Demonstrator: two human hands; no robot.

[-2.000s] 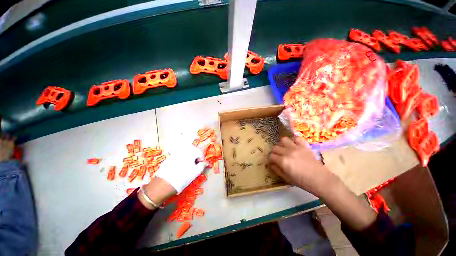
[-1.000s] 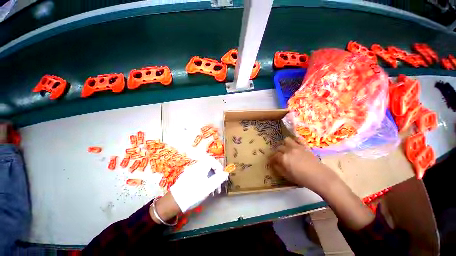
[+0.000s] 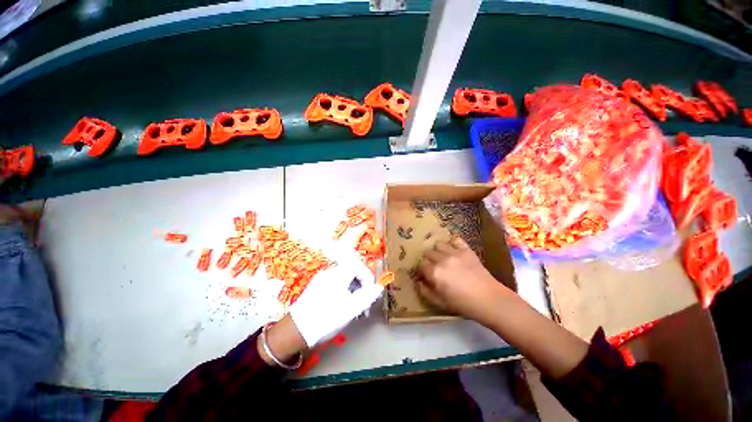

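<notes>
My left hand (image 3: 334, 301), in a white glove, holds a small orange part (image 3: 385, 278) at its fingertips by the left wall of the cardboard tray. My bare right hand (image 3: 452, 276) is inside the cardboard tray (image 3: 445, 192), fingers pointing down to its floor; whether it pinches anything is hidden. Small dark metal bits (image 3: 462, 221) are heaped at the tray's back right, with a few scattered over its floor. A pile of small orange parts (image 3: 284, 254) lies on the white table left of the tray, partly under my gloved hand.
A clear bag of orange parts (image 3: 581, 165) sits on a blue bin (image 3: 485, 136). Orange housings (image 3: 247, 124) stand in a row on the green belt behind a white post (image 3: 437, 74). More housings (image 3: 701, 185) lie at right. A carton (image 3: 684, 354) is at lower right. A person's sleeve (image 3: 29, 313) is at left.
The left hand left the orange parts and now holds one beside the tray. The right hand moved left within the tray, away from the dark heap. The view has shifted slightly.
</notes>
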